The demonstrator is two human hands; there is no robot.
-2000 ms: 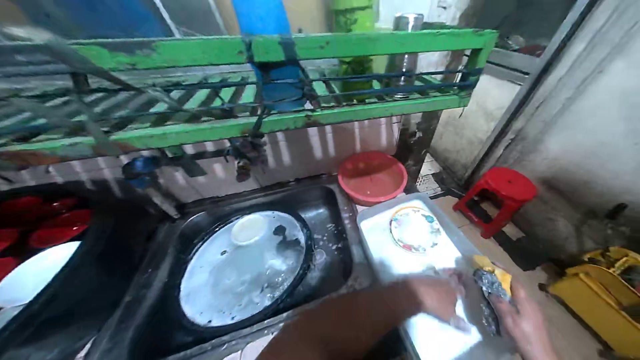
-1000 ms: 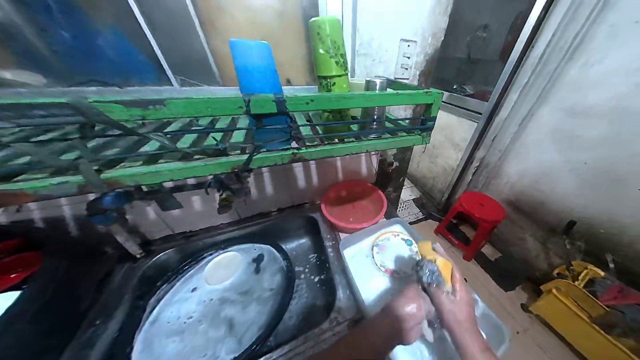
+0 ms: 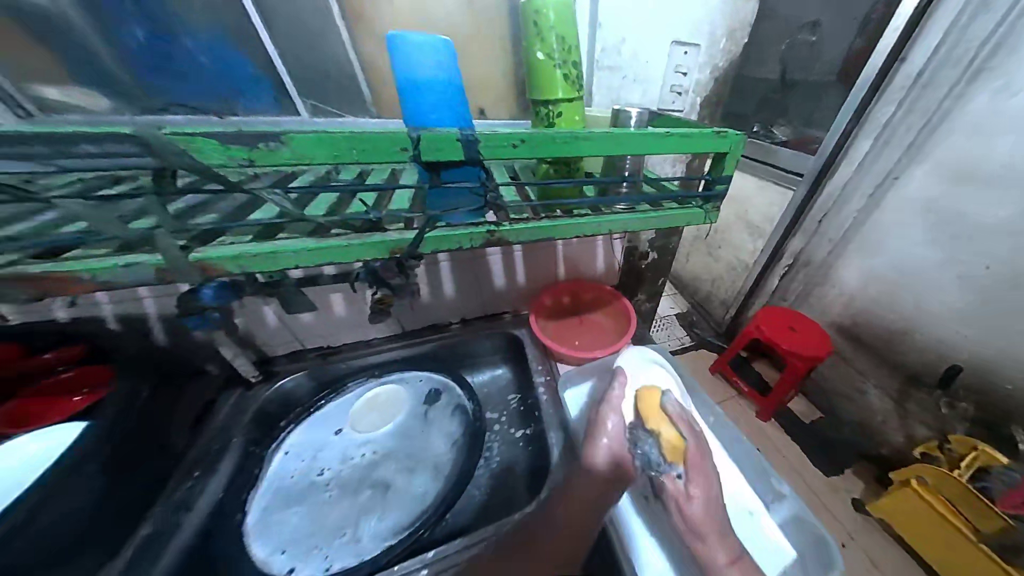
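My right hand (image 3: 696, 488) is closed around a yellow sponge (image 3: 661, 420) and a grey metal scouring pad (image 3: 645, 450). On the pad's other side is my left hand (image 3: 608, 436), wet, its fingers extended beside a white plate (image 3: 650, 365); whether it grips anything is unclear. The plate lies at the far end of a pale rectangular tub (image 3: 788, 492), beneath and beyond the hands. Left of them, a big round basin of sudsy water (image 3: 360, 488) sits in a dark sink (image 3: 512, 384), with a whitish round dish (image 3: 378, 408) in the suds.
A red basin (image 3: 582, 320) stands behind the tub. A green slatted rack (image 3: 560, 148) crosses above the sink, holding green cups (image 3: 554, 68) and a metal cup (image 3: 629, 152). Below it is a tap (image 3: 228, 336). Right are a red stool (image 3: 788, 340) and yellow plastic object (image 3: 936, 508).
The patterned plate face seen earlier in the tub is out of sight; a plain white surface shows there. The hands have come together around the sponge and scouring pad. The view has shifted.
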